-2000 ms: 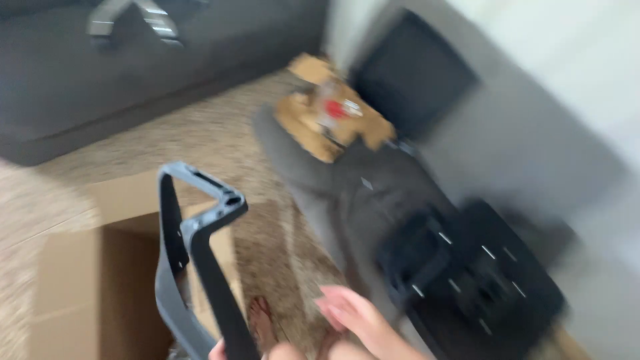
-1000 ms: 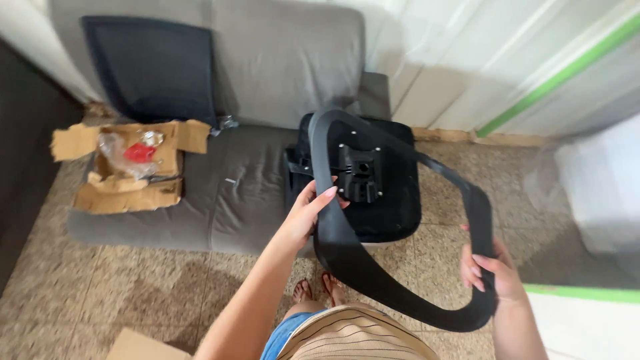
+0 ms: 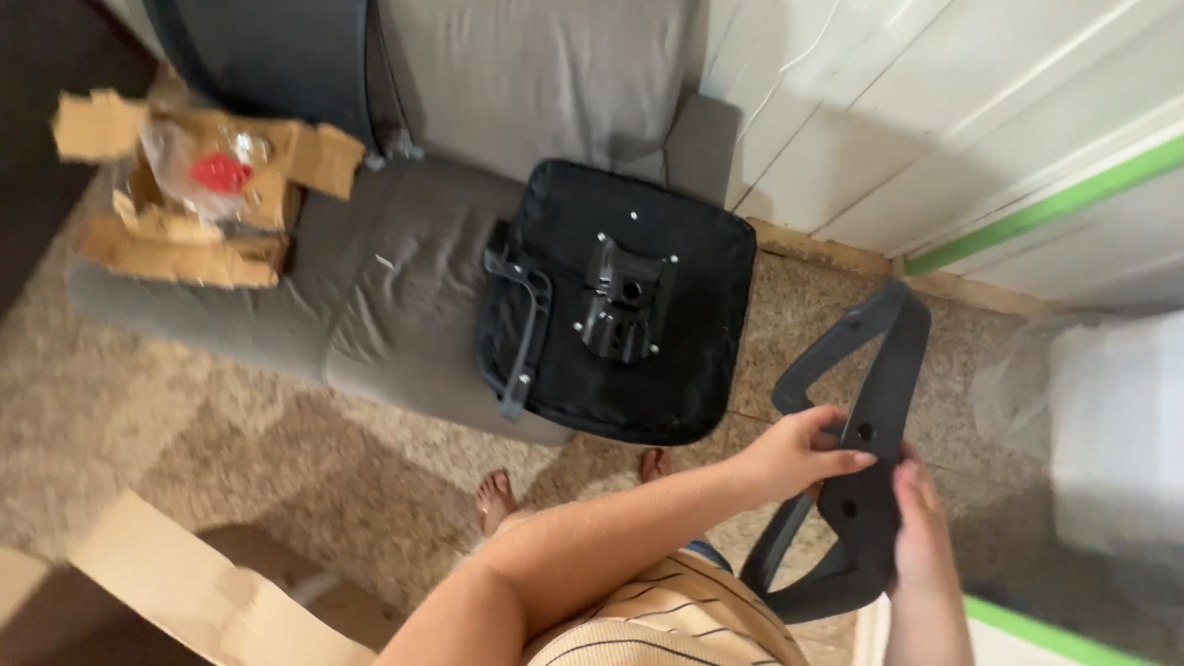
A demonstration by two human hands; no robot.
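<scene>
A black plastic chair armrest (image 3: pixel 893 370) is held up at the right, its plate with two round holes between my hands. My left hand (image 3: pixel 800 458) grips the plate's left edge, thumb on its face. My right hand (image 3: pixel 920 518) lies along the opposite edge, its fingers partly hidden. Left of them, a black chair seat (image 3: pixel 694 370) rests underside up on the grey sofa, with a black metal mounting plate (image 3: pixel 624 301) at its middle. Another black armrest (image 3: pixel 532 324) lies along the seat's left side.
A torn cardboard box (image 3: pixel 194 254) with plastic bags and a red item sits on the sofa (image 3: pixel 416 287). Behind it leans a dark chair backrest (image 3: pixel 277 65). A large open carton (image 3: pixel 185 583) stands at the lower left. A white plastic-wrapped object (image 3: pixel 1119 444) is at the right.
The armrest has turned in my hands, from a wide loop facing the camera to a narrower view showing its holed plate. My left hand has moved right, close to my right hand.
</scene>
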